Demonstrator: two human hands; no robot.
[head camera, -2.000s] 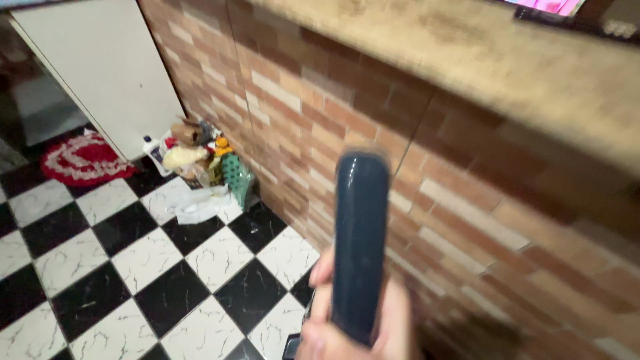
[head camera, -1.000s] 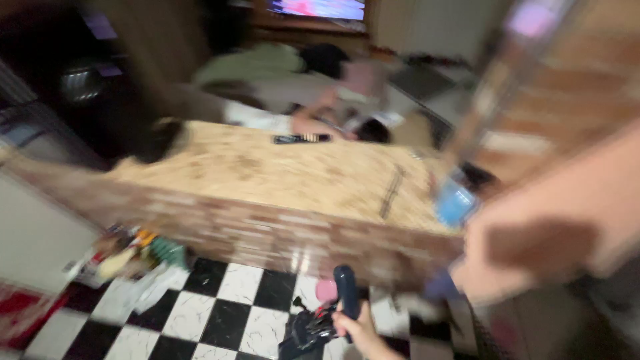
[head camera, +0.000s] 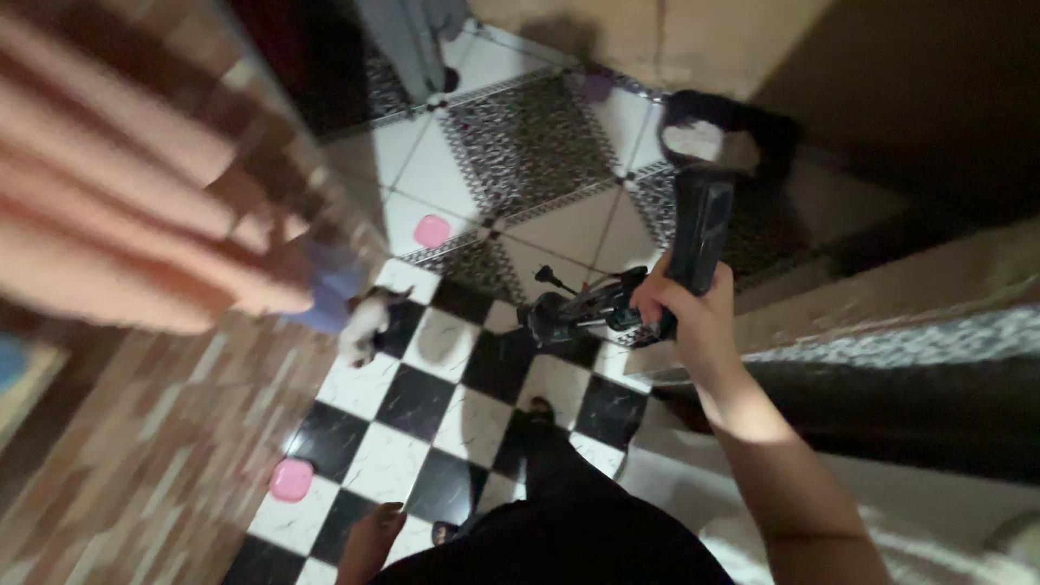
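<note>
My right hand (head camera: 691, 313) is closed around a dark, glossy handheld device (head camera: 700, 236) with a long bar-shaped body. Against that hand hangs a black bundle of cable with a plug (head camera: 561, 313); whether it joins the device cannot be told. At the bottom, my left hand (head camera: 375, 532) hangs low over the checkered floor with nothing visible in it. Its fingers are partly hidden and blurred.
A small pale animal (head camera: 366, 329) is on the floor by the brick-patterned wall (head camera: 162, 431). Pink dishes (head camera: 291, 479) lie on the tiles. Peach cloth (head camera: 122, 187) hangs at the upper left. A dark container with white contents (head camera: 699, 142) is beyond the device.
The view has swung from the counter and wall down to the floor and a doorway. The dark device stays in my right hand. My left hand has come into view at the bottom.
</note>
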